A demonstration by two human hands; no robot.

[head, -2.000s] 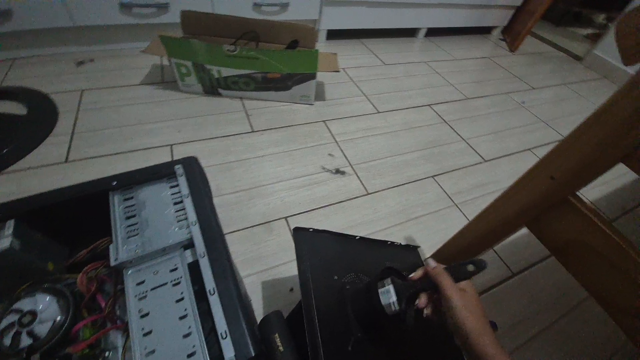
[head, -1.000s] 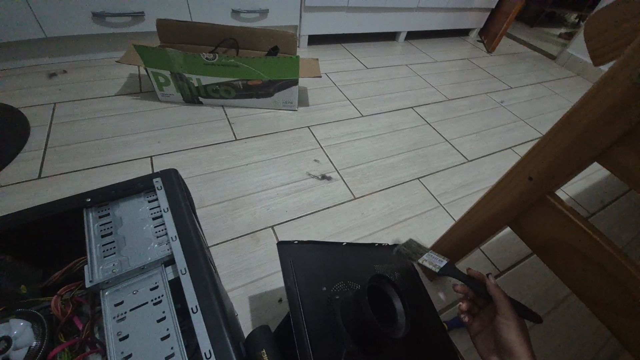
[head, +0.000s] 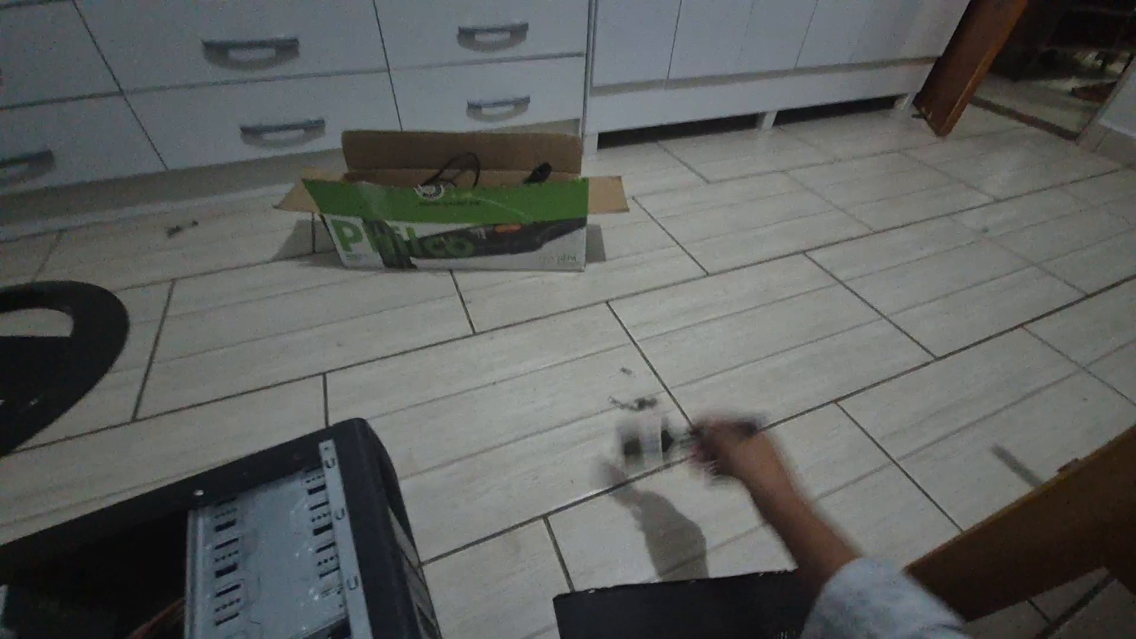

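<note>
My right hand [head: 732, 448], blurred by motion, is closed around the dark handle of a paintbrush [head: 648, 442]. The brush head points left over the tiled floor, close to a small clump of dark dust [head: 635, 403]. Below the forearm, the top edge of a black metal computer side panel [head: 683, 608] shows at the bottom of the view. At the lower left stands an open computer case [head: 377, 506] with a perforated metal drive bay [head: 266, 559]. My left hand is not in view.
An open Philco cardboard box [head: 453, 226] with a black cable inside stands before white drawers [head: 257, 89]. A wooden furniture leg [head: 1029, 532] slants in at lower right. A round black object [head: 98, 337] is at the left edge. More dust [head: 182, 229] lies near the drawers.
My right hand has moved with the brush from over the black panel to the floor beyond it, beside the dust clump. The view has tilted up.
</note>
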